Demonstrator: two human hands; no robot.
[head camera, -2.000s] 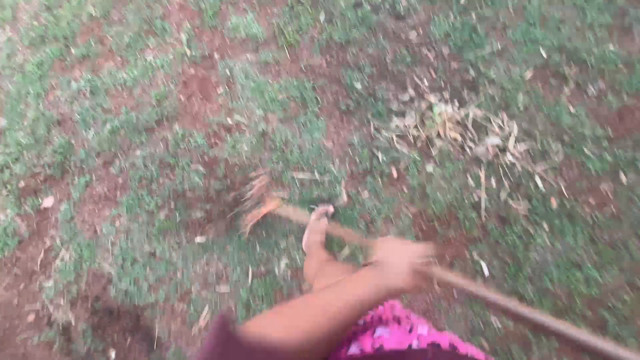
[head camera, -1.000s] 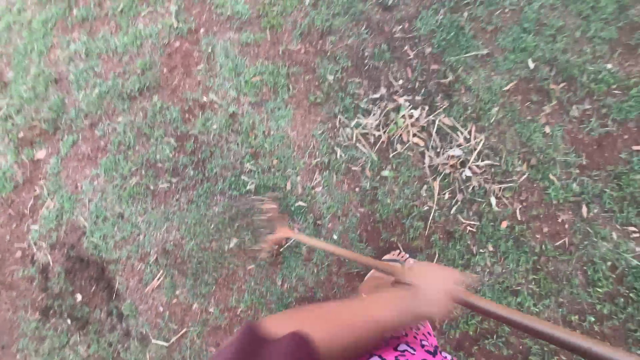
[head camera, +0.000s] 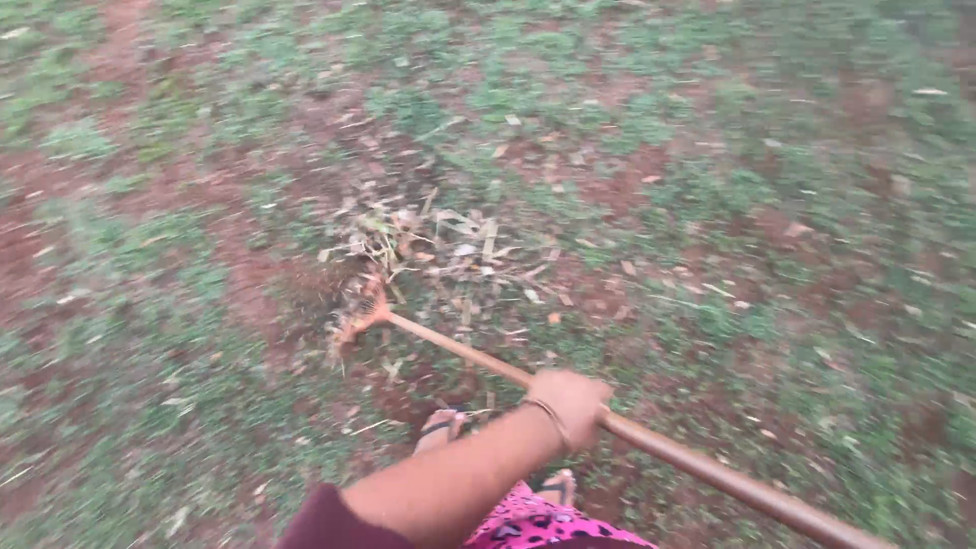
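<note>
My left hand (head camera: 568, 408), with a bangle at the wrist, is closed around the wooden handle (head camera: 701, 465) of a rake. From the fist the handle slopes up and left to an orange fan-shaped rake head (head camera: 370, 309), which is blurred and rests on the ground. The head touches the lower left side of a loose pile of dry leaves and stalks (head camera: 457, 244). Toward the lower right the handle runs out of the frame. My right hand is not in view.
My feet in sandals (head camera: 441, 428) stand below the pile, beside pink patterned clothing (head camera: 549, 526). Around them lies patchy green grass (head camera: 709, 343) with bare reddish soil (head camera: 244, 282) and scattered dry leaves.
The rake head was on grass apart from the pile, to its lower left; now it is against the pile. The view has shifted. My left hand has stayed on the handle.
</note>
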